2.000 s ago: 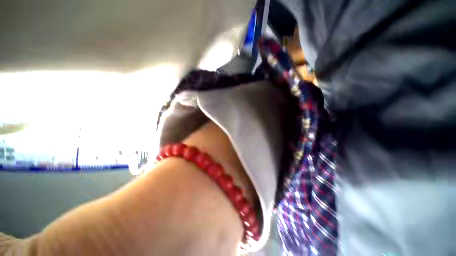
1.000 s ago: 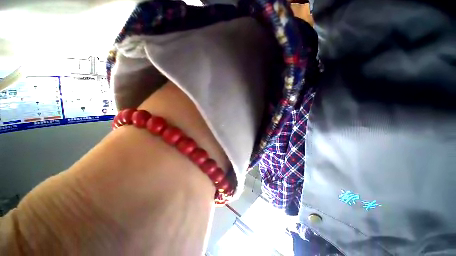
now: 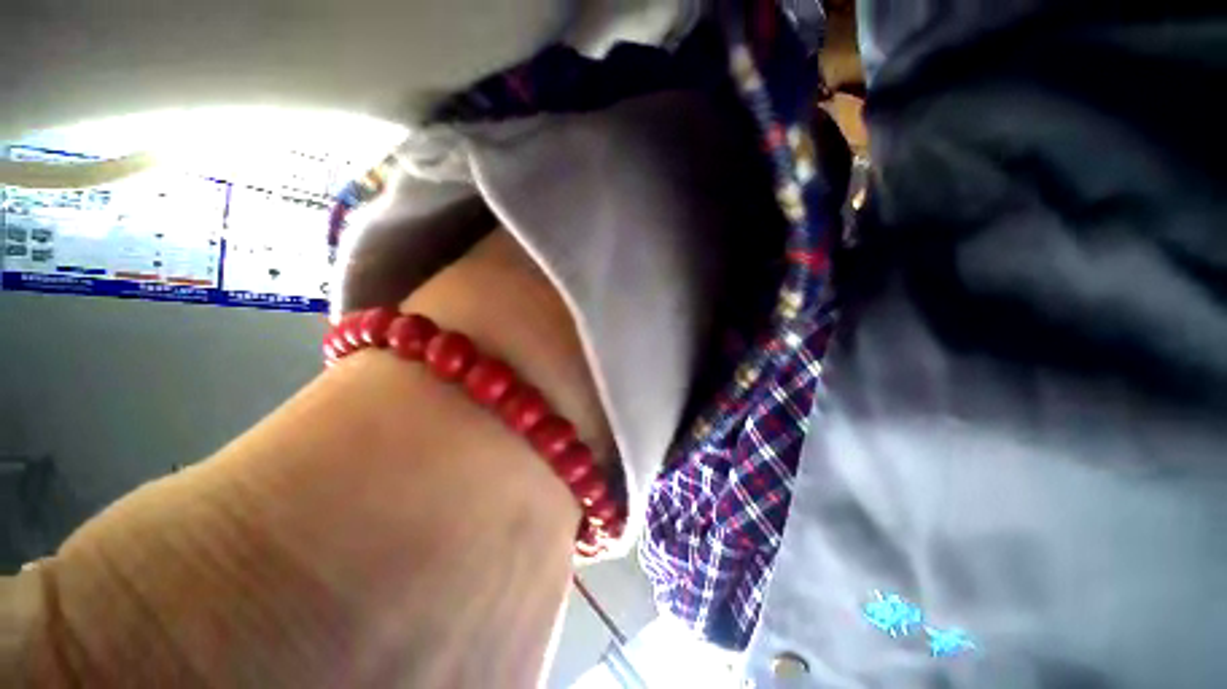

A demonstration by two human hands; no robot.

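Note:
The wrist and heel of one bare hand (image 3: pixel 310 538) fill the lower left, very close to the camera. The fingers are cut off by the picture's edge, and I cannot tell which hand it is. A red bead bracelet (image 3: pixel 494 382) circles the wrist. Above it is the pale inside of an open cuff (image 3: pixel 592 229), with dark checked cloth around it. No held thing shows. The other hand is not seen.
A grey apron (image 3: pixel 1023 498) with small light-blue lettering fills the right side, beside a checked shirt (image 3: pixel 740 498). A printed white and blue board (image 3: pixel 121 236) hangs on a grey wall at the left. Bright glare shows at the bottom middle.
Since two seconds ago, the camera view has shifted and sharpened. The wrist and cuff sit further left, and the apron's lettering and the wall board now show more clearly.

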